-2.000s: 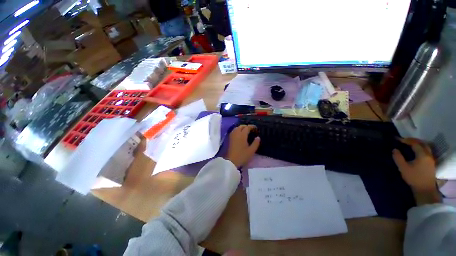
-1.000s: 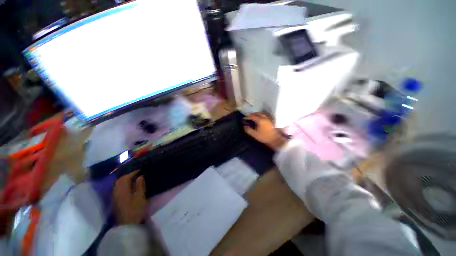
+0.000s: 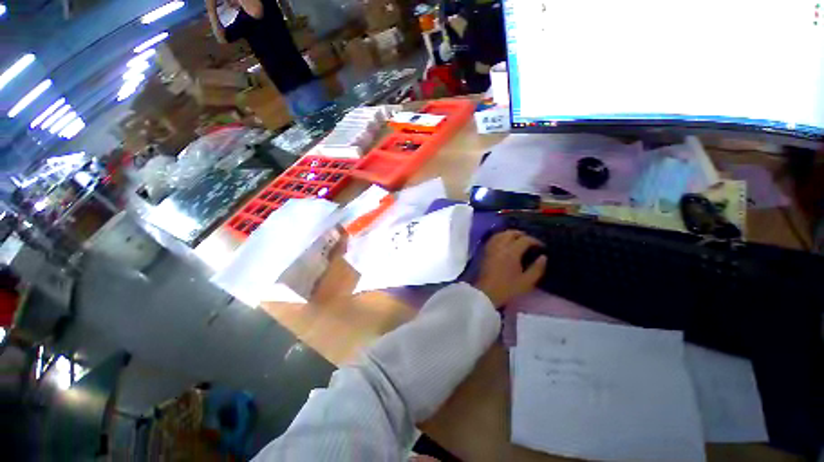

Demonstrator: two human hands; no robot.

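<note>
My left hand [image 3: 509, 268] rests at the left end of the long black keyboard [image 3: 632, 266], its thumb and fingers around a small dark rounded object [image 3: 533, 256], possibly a mouse. My right hand is out of the picture. White sheets with a few handwritten lines [image 3: 605, 388] lie in front of the keyboard. The large bright monitor [image 3: 669, 63] stands behind it and is cut off at the top and right.
A marked white sheet or bag [image 3: 416, 248], an orange-and-white packet [image 3: 369, 215] and red-orange parts bins [image 3: 294, 194] lie left. A dark phone [image 3: 506, 198] lies above my hand. Papers and a dark round item [image 3: 593, 171] lie below the monitor. A person [image 3: 276, 54] stands far back.
The view swung right to the printer and fan, then back left past its first position. My right hand has gone out of the picture. My left hand stays at the keyboard's left end.
</note>
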